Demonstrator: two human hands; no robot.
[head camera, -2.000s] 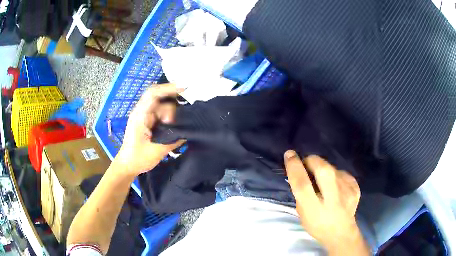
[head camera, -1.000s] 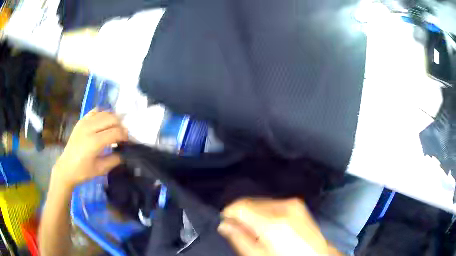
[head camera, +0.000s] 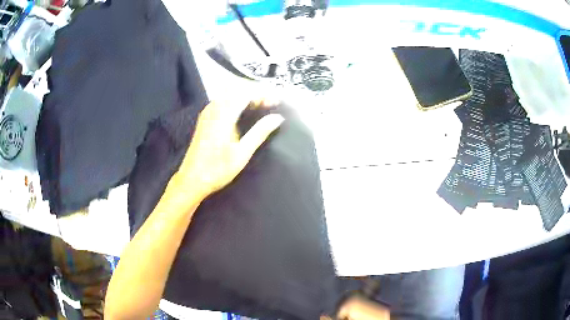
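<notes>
A dark garment panel (head camera: 262, 231) lies over the white machine table and hangs over its front edge. My left hand (head camera: 231, 144) is on the panel's far end, close to the machine head, with thumb and fingers apart around the cloth; its fingertips are blurred, and whether they pinch the cloth cannot be told. My right hand (head camera: 364, 309) is small and cut off at the bottom edge, by the panel's near right corner; its fingers cannot be made out. The needle area (head camera: 272, 70) is just beyond my left hand and blurred.
Dark stacked panels (head camera: 112, 100) lie at the left of the table. A grey-white box with a round grille (head camera: 11, 136) stands at the far left. A smartphone (head camera: 432, 76) lies right of the needle, beside small striped cut pieces (head camera: 500, 144). The white table's curved front edge (head camera: 400, 265) runs below.
The view has swung from the blue crate and lap to the table and machine. The panel now lies flat on the table. My left hand has moved onto it near the machine; my right is lower.
</notes>
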